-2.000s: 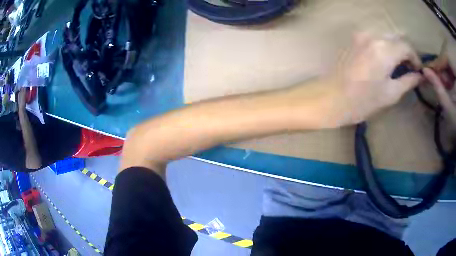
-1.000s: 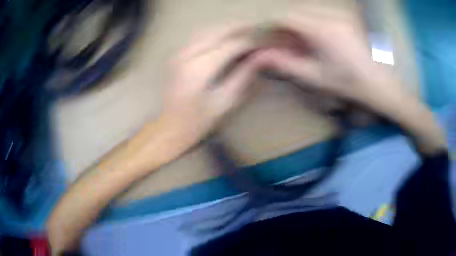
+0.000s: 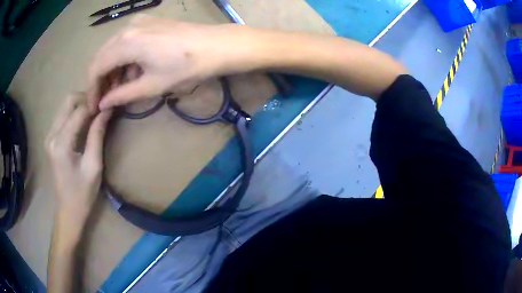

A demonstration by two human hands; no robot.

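A dark headphone headband [image 3: 171, 223] curves over the near edge of the bench, its padded arc toward my lap. A thin black C-shaped yoke [image 3: 200, 119] hangs at its right end, with a hair-thin wire at its tip. My left hand [image 3: 80, 143] is around the headband's other end at the left. My right hand [image 3: 134, 68] reaches across from the right, and its thumb and finger meet my left fingertips. What the fingertips pinch is too small and hidden to tell. A thin dark loop shows just below my right hand.
Black thread snips [image 3: 126, 9] lie on the cardboard sheet [image 3: 51, 57] at the top. A shiny metal shaft [image 3: 229, 10] lies at the top middle. Other dark headphone frames [image 3: 11, 154] are at the left edge. Blue crates [image 3: 452, 11] and yellow-black tape are on the floor at right.
The view has swung to the right and sharpened. The snips, metal shaft and crates now show. Both hands are still together at the headphone frame, now at the left of the picture.
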